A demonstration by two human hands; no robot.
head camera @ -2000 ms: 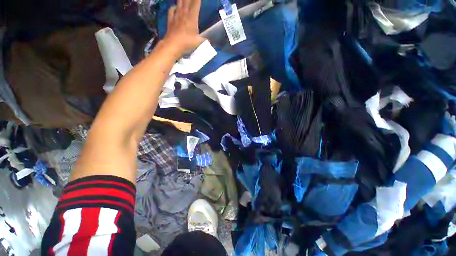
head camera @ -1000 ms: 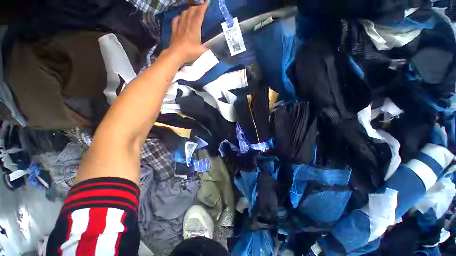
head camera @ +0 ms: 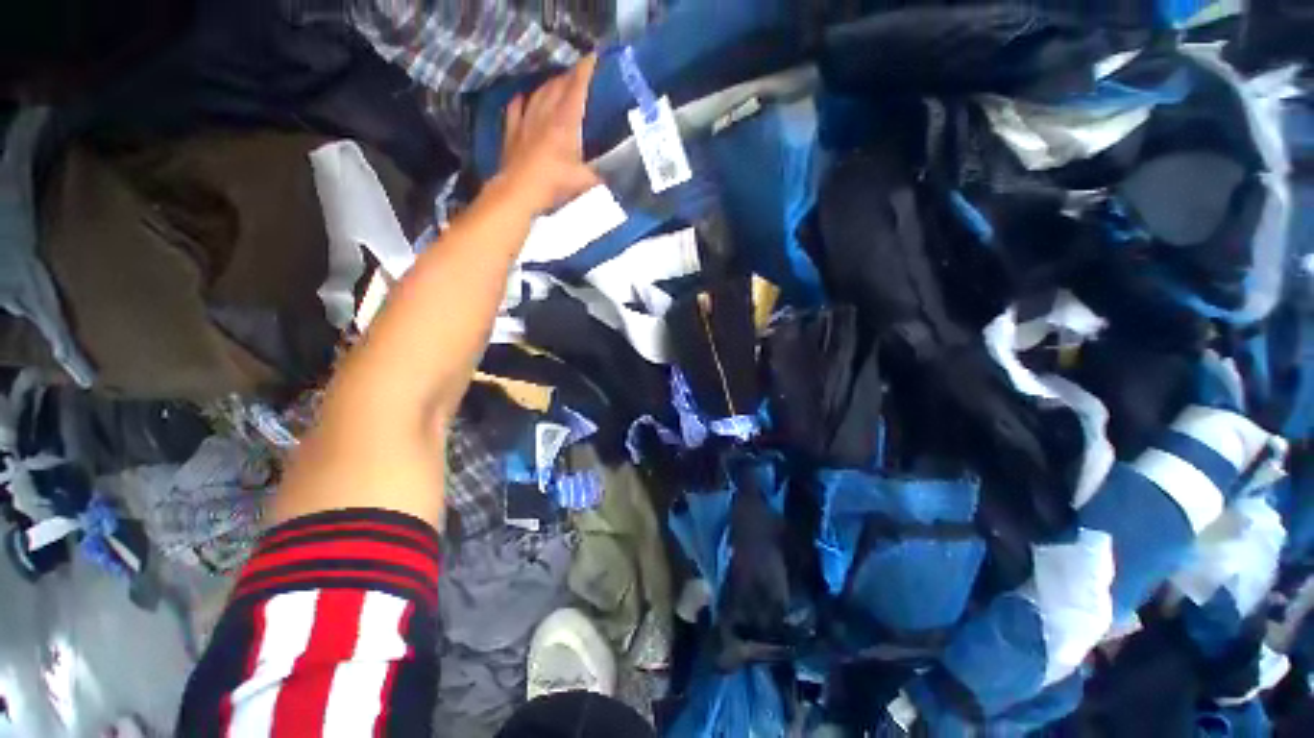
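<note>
My left hand (head camera: 548,141) reaches up from the lower left and lies flat on a blue denim bundle (head camera: 706,52) at the top centre, fingers extended and thumb apart. I see no piece gripped in it. A printed white bundle ticket (head camera: 662,153) hangs on a light blue tie just right of the hand. White tie strips (head camera: 574,227) lie below the palm, with dark bundles and a tan piece (head camera: 516,391) under them. My right hand is out of the picture.
A brown cloth pile (head camera: 180,260) lies at left, plaid cloth (head camera: 476,41) at the top. A long blue bundle with white strips (head camera: 1138,519) lies at right, olive cloth (head camera: 620,541) near a pale shoe (head camera: 569,656). Dark and denim bundles are heaped at centre right.
The view has shifted, so the heap sits lower and more plaid cloth shows at the top. My left hand stays on the same blue bundle, its fingers closer together.
</note>
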